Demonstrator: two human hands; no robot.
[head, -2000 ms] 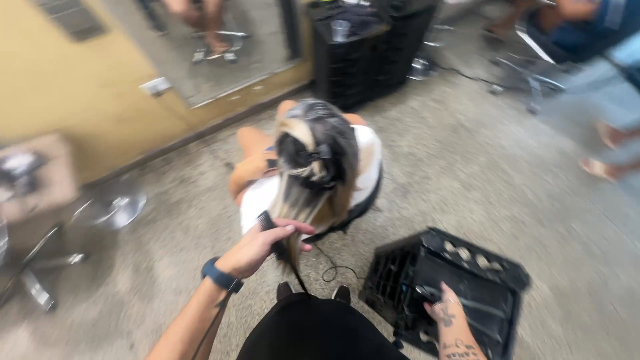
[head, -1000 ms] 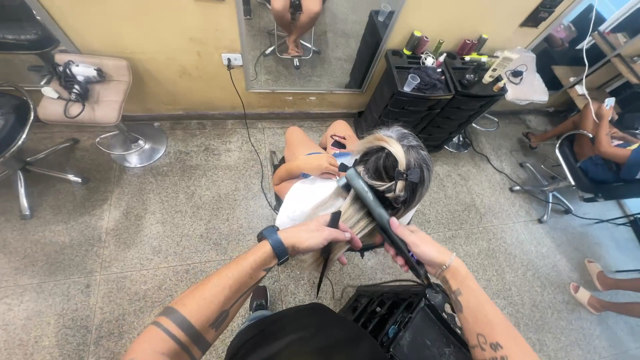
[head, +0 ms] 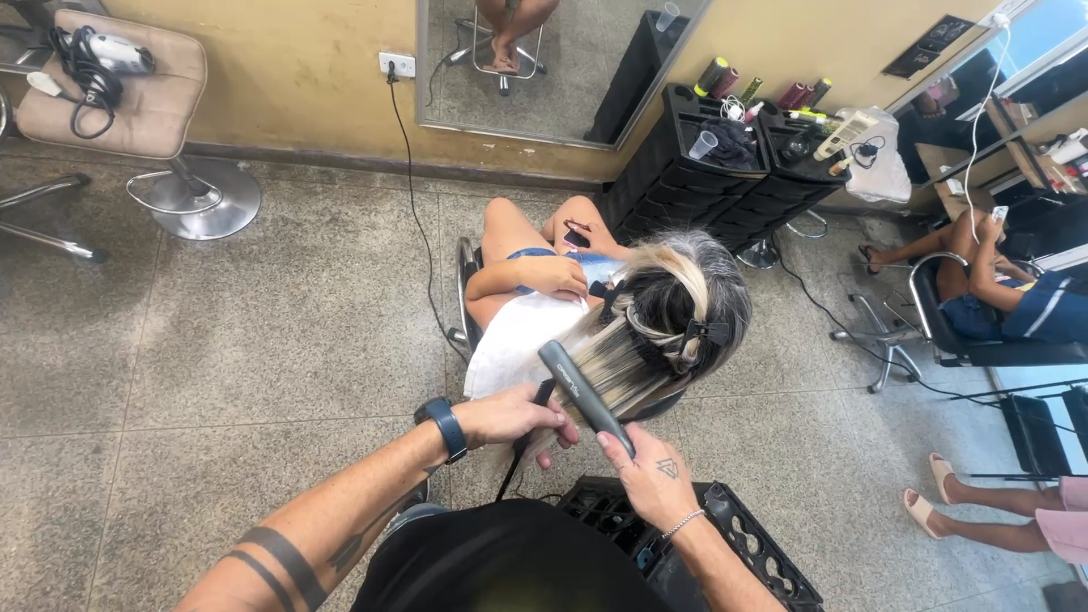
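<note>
My right hand (head: 653, 476) grips a dark grey hair straightener (head: 586, 395), its plates across a section of streaked blonde hair (head: 625, 361). Just left of it, my left hand (head: 527, 418) holds a black tail comb (head: 517, 459) and the lower ends of that section. The hair belongs to a seated person, whose remaining hair is pinned up with black hair clips (head: 707, 332). A white towel (head: 518, 340) lies over that person's shoulder and back. Whether the plates are pressed together cannot be seen.
A black salon trolley (head: 688, 535) stands close by my right forearm. Black drawer carts (head: 680, 183) with brushes are by the mirror (head: 544, 68). A power cord (head: 412, 195) runs down to the floor. Other people sit or stand at the right.
Two seconds ago my right hand was at the trolley; it now holds the straightener on the hair. Since one second ago the straightener has moved down the section. The view has shifted.
</note>
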